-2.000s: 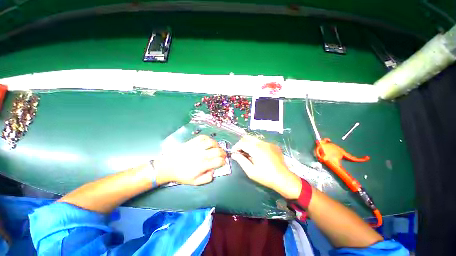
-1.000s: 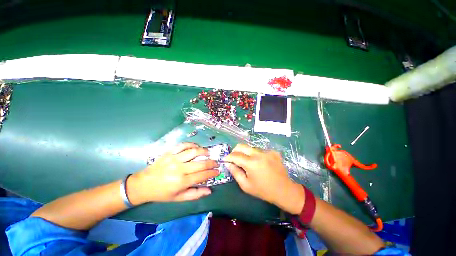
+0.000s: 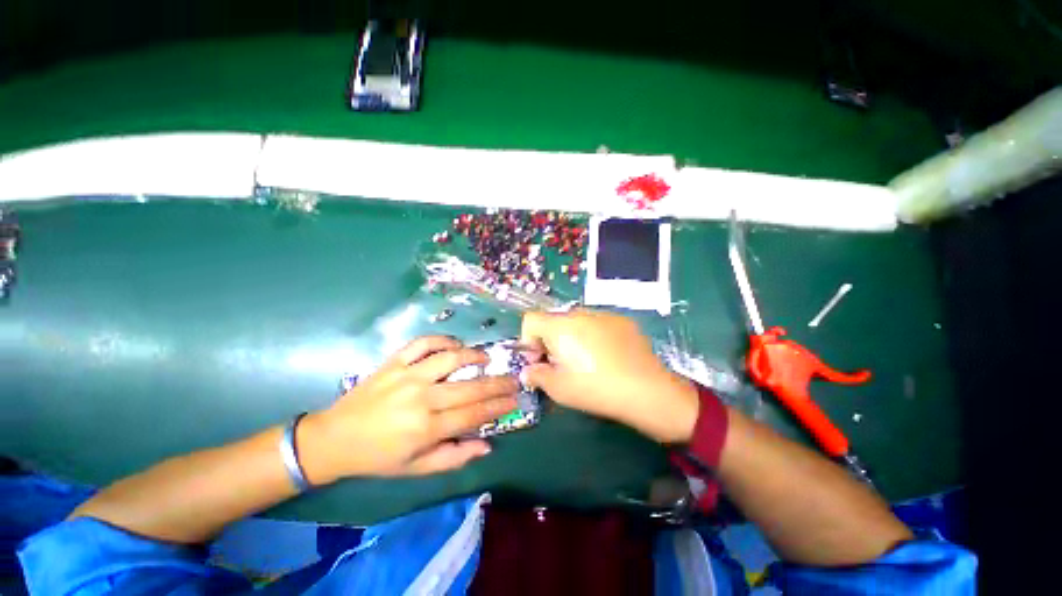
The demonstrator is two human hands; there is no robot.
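Note:
An open phone body (image 3: 510, 417) lies flat on the green bench, silvery with a small green detail, mostly hidden by my hands. My left hand (image 3: 410, 405) lies across it from the left, fingers spread, holding it down. My right hand (image 3: 600, 363) is at its right end, thumb and fingertips pinched together at its upper right part. Whether a small part is between those fingertips cannot be seen. A pile of tiny dark red and black parts (image 3: 512, 242) lies beyond my hands, with a bundle of thin clear strips (image 3: 489, 281) just in front of it.
A white card with a black square (image 3: 629, 250) lies right of the pile. A red cluster (image 3: 643, 190) sits on the raised white strip (image 3: 466, 171). An orange blow gun (image 3: 798, 382) and white stick (image 3: 830, 305) lie right. Phones (image 3: 388, 68) are on the belt behind.
My left hand has shifted left and lies flatter over the phone, exposing more of it than two seconds ago. My right fingertips moved slightly up over the last second. The view has shifted a little.

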